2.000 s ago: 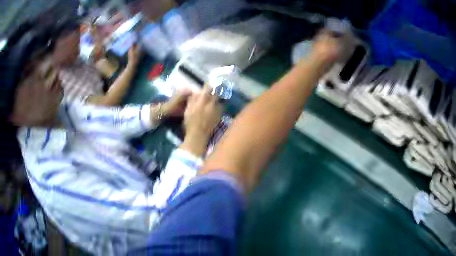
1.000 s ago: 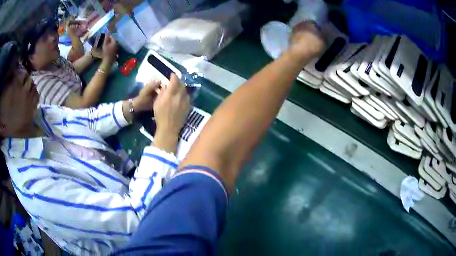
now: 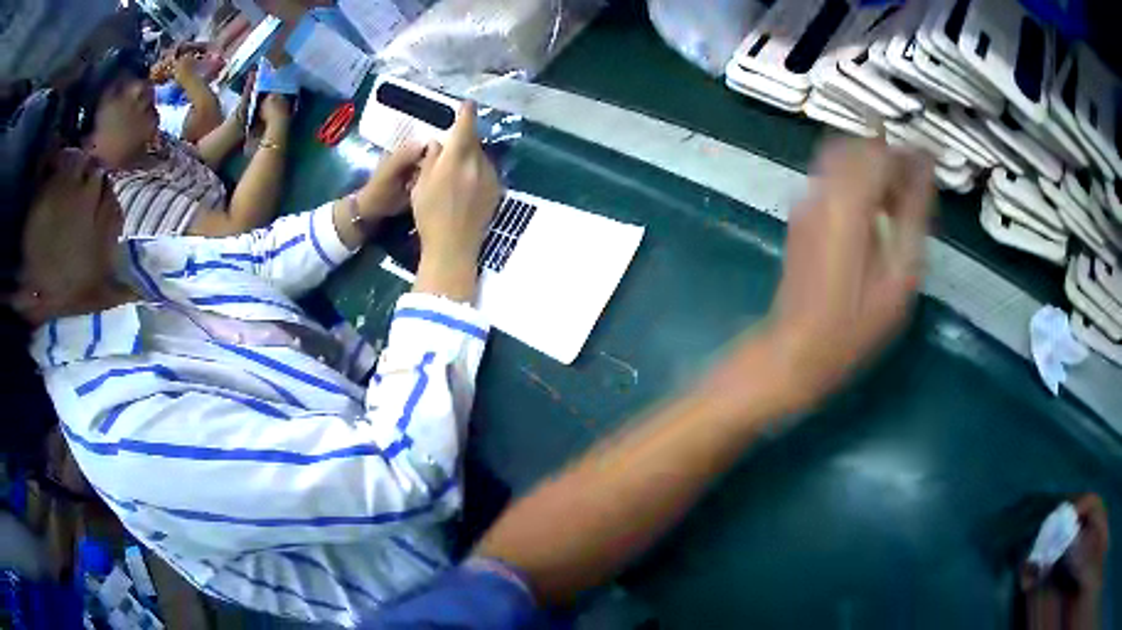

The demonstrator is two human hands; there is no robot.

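Observation:
My left hand (image 3: 861,252) is motion-blurred above the pale bench rail, its fingers bent; whether it holds anything cannot be told. My right hand (image 3: 1085,542) is small, dark and cut off at the lower right edge. It is pinching a small white wiping cloth (image 3: 1054,535) over the green bench top. Stacked white covers (image 3: 1003,49) with dark windows lean in overlapping rows beyond the rail, to the right of and behind my left hand. No cover shows in my right hand.
A spare wipe (image 3: 1053,346) lies on the pale rail (image 3: 689,163). A neighbour in a striped shirt (image 3: 258,418) holds a cover (image 3: 412,113) at left, beside a label sheet (image 3: 566,271). Clear plastic bags lie behind the rail. Another person sits farther left.
My left hand has come back from the far end of the covers towards me and to the right. My right hand with the white cloth now shows at the lower right. The view has shifted.

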